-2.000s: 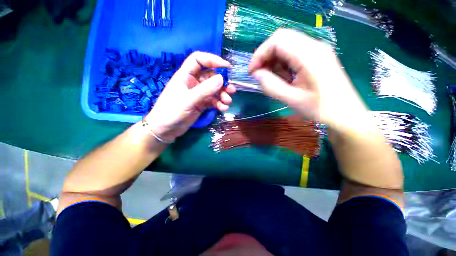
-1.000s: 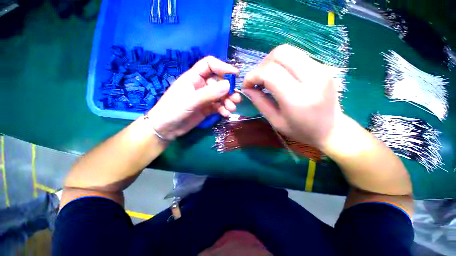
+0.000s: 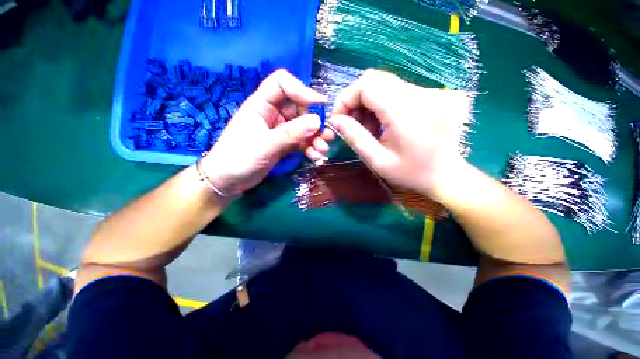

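A small dark-blue connector housing [image 3: 317, 114] stands upright between the thumb and fingers of my left hand [image 3: 270, 133]. My right hand [image 3: 393, 133] is just to its right, thumb and index finger closed on a thin lead wire [image 3: 331, 125] at the housing's right side. The wire's tail seems to run down below my right hand over the brown wire bundle [image 3: 344, 184]. How far the wire tip sits in the housing cannot be told. Below them, the brown bundle is partly hidden by my right hand.
A blue parts tray [image 3: 125, 105] at left holds loose housings [image 3: 186, 105] and wired harnesses [image 3: 221, 12] at its far end. Green wires [image 3: 407, 42] and pale violet wires [image 3: 337, 78] lie beyond my hands. White wires [image 3: 572, 114] and black-and-white-looking wires [image 3: 559, 191] lie at right.
My right hand was apart from the housing, then came left to it with a wire between its fingertips. My left hand keeps holding the housing. The camera view has shifted slightly.
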